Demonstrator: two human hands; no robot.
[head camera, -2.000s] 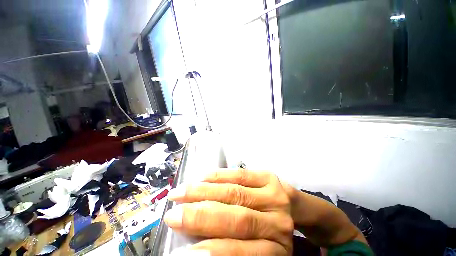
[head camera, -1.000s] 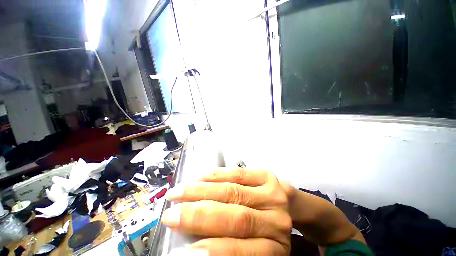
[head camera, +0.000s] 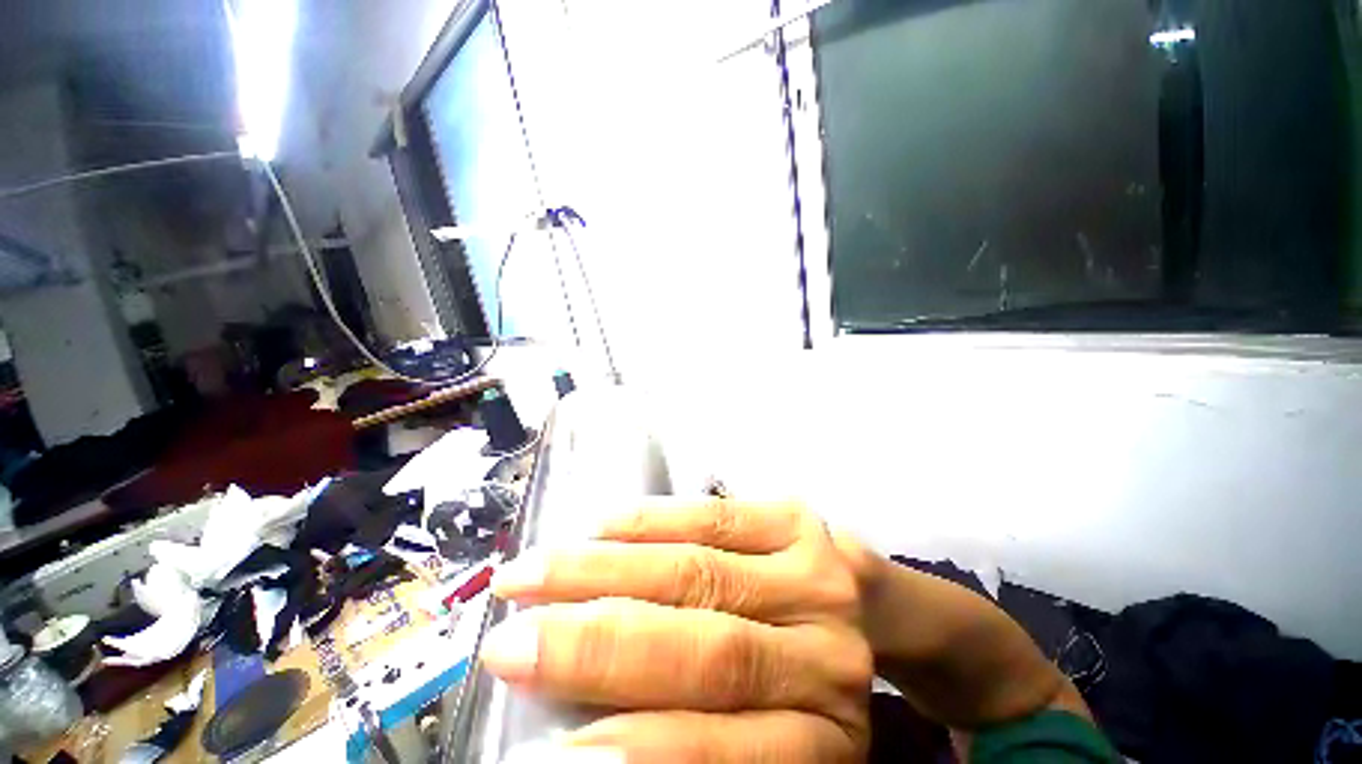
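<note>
My right hand (head camera: 687, 634) is large at the bottom centre, with its fingers side by side over the white sewing machine head (head camera: 595, 448). The fingertips reach its left edge; the palm and thumb are hidden. The forearm runs to the lower right into a green sleeve. The head's upper part is overexposed. My left hand is not in view. The needle area cannot be seen.
White and black scraps (head camera: 194, 575) lie on the cardboard-covered table at left, near a black round disc (head camera: 254, 712). Dark thread cones (head camera: 499, 420) stand behind the machine. Dark fabric (head camera: 1232, 672) is piled at lower right, below the white wall and window.
The background has shifted slightly left in the view. My right hand keeps the same place on the machine head.
</note>
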